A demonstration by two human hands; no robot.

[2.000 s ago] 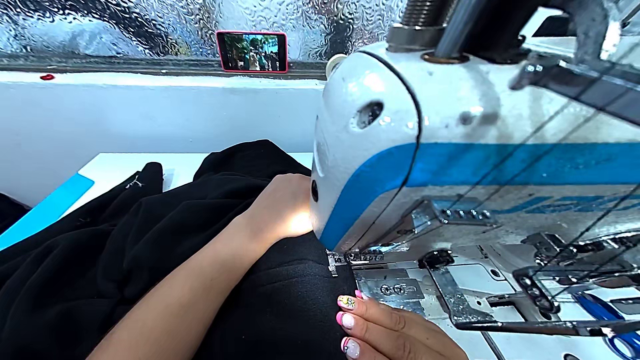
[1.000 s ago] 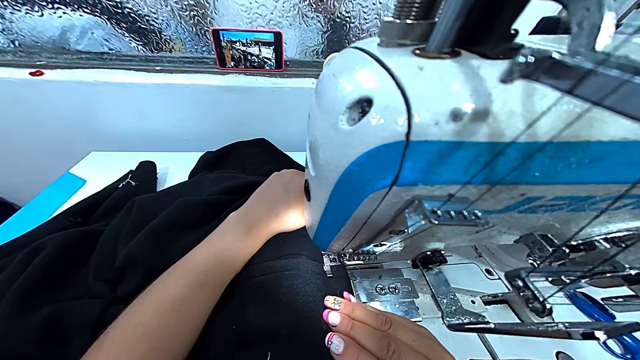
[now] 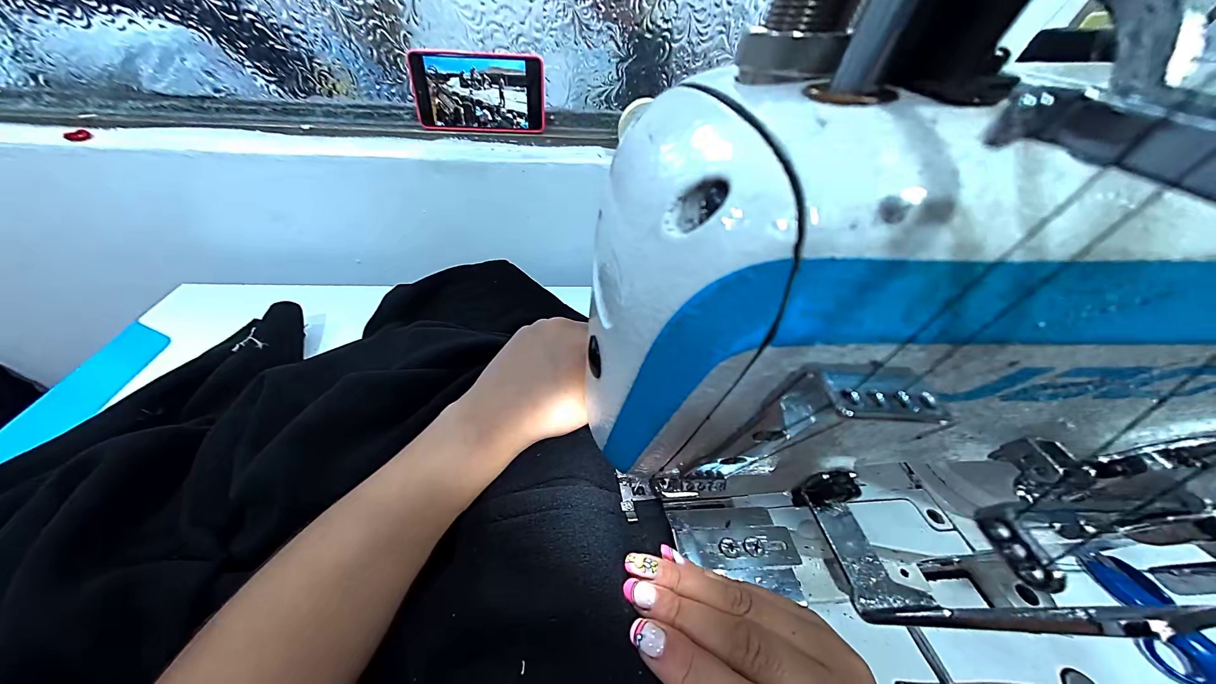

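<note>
Black fabric (image 3: pixel 532 560) lies bunched over the table on the left, its right edge running under the presser foot (image 3: pixel 629 496) of a white and blue industrial sewing machine (image 3: pixel 703 275). On the cloth behind the foot rests my left hand (image 3: pixel 541 375), its fingers hidden by the machine head, so its grip does not show. My right hand (image 3: pixel 741 617) lies at the fabric's right edge in front of the foot, fingertips on the cloth and thumb out of sight. Beside the foot is the metal needle-plate area (image 3: pixel 746 546). Threads run across the machine's right side.
A phone (image 3: pixel 478 92) with a lit screen leans on the window ledge, with a small red object (image 3: pixel 78 136) farther left. Blue-handled scissors (image 3: pixel 1130 589) lie at the lower right, behind the metal guard bar (image 3: pixel 1026 619). The table (image 3: pixel 204 302) has a blue edge strip at left.
</note>
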